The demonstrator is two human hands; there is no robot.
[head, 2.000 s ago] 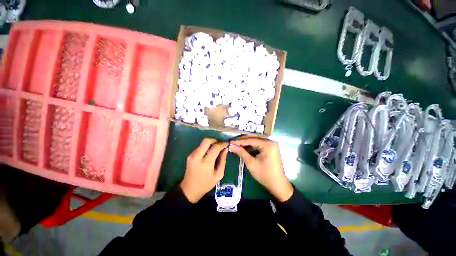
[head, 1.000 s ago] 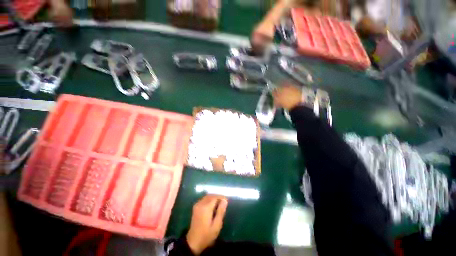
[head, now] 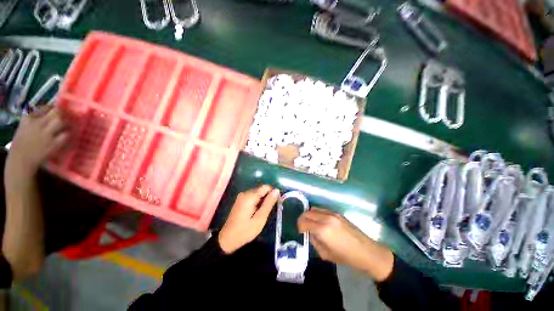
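Observation:
A clear loop-shaped plastic frame [head: 292, 240] is held upright in view near the bench's front edge, its wide blue-and-white printed end toward me. My right hand [head: 340, 238] grips its right side. My left hand [head: 248, 217] is at its upper left, thumb and forefinger close together; whether they touch the frame or hold a tiny part cannot be told. An open carton [head: 356, 143] heaped with small white pieces [head: 304, 121] stands beyond my hands. A salmon-red compartment tray [head: 239, 159] with tiny clear parts in some pockets lies to its left.
A pile of frames [head: 480, 222] lies on the right. One frame [head: 355, 85] lies by the carton's back right corner; two [head: 442, 94] lie farther right on the belt. Another person's hand [head: 39, 136] is over the tray's left end. A pale edge strip [head: 401, 132] crosses behind.
My right hand has come back from the belt and now holds a frame in front of me. One frame now lies by the carton's back corner. Another person's hand has appeared at the tray.

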